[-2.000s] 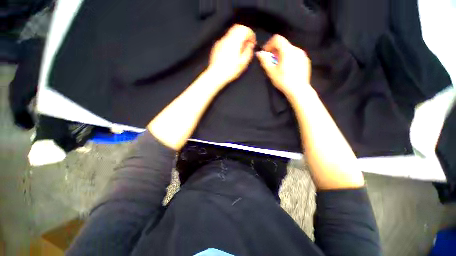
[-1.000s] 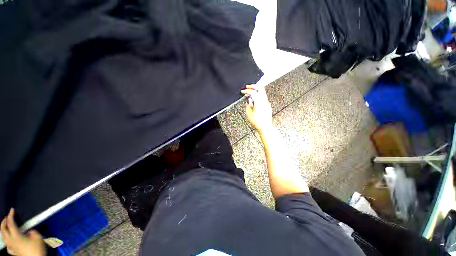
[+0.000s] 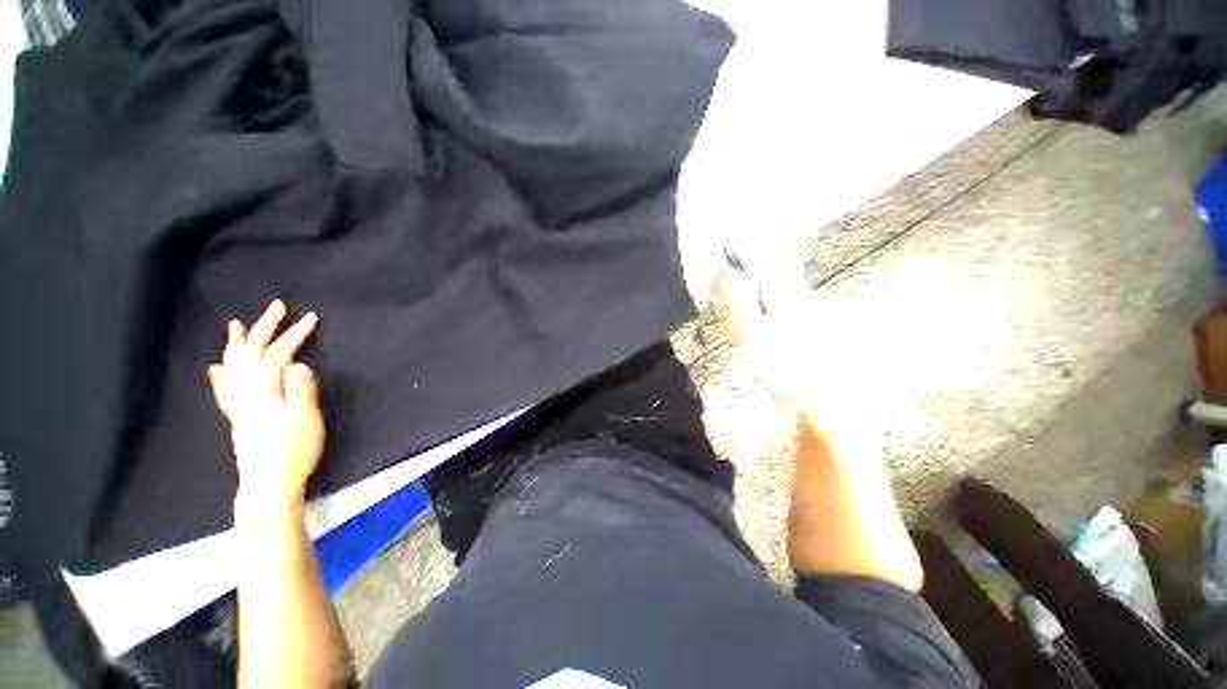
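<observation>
A black garment lies spread over the white table, with folds and a strap-like panel at the top. My left hand lies on the cloth at the left, fingers spread and holding nothing. My right hand is at the garment's right corner near the table edge, washed out by glare. Small dark metal tips of thread snips show at its fingers. Whether the fingers also pinch the cloth corner is hard to tell.
The white table has its front edge close to my body. More dark garments lie at the top right. A blue bin shows below the table edge at left. Speckled floor lies at right, with a pale plastic bag lower right.
My left hand has moved from the table's front edge onto the cloth. My right hand remains by the garment's right corner. The view has turned and the garment's upper folds have shifted.
</observation>
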